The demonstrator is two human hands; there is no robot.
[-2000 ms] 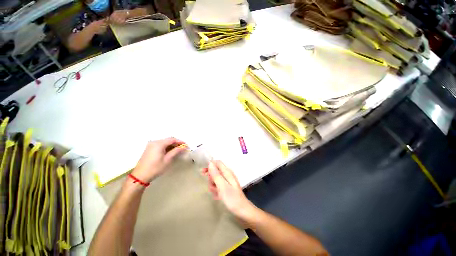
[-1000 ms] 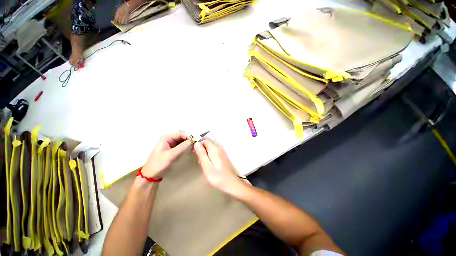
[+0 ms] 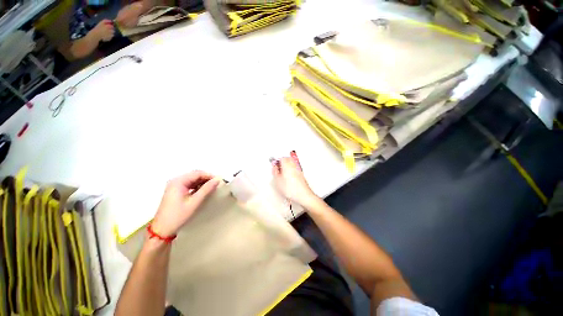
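Note:
A beige fabric panel (image 3: pixel 216 259) with yellow bound edges lies at the table's front edge and over my lap. My left hand (image 3: pixel 185 200) pinches its far edge near a small grey-brown tab. My right hand (image 3: pixel 291 179) is off the panel to the right, with its fingers at the red end of the lighter (image 3: pixel 294 155). Small thread snips (image 3: pixel 274 162) show at its fingertips, and a dark cord hangs below the hand. Whether the fingers grip the lighter, the snips or both is unclear.
A large panel stack (image 3: pixel 395 68) lies right of my hands, another (image 3: pixel 43 247) at the left edge. A smaller stack (image 3: pixel 259 13) sits on the far side. Corded scissors or snips (image 3: pixel 62 99) lie far left. A person's hands (image 3: pixel 105 31) are opposite.
My right hand has left the panel's edge and moved right to the lighter. My left hand stays on the panel. The panel's right part now lies folded or creased.

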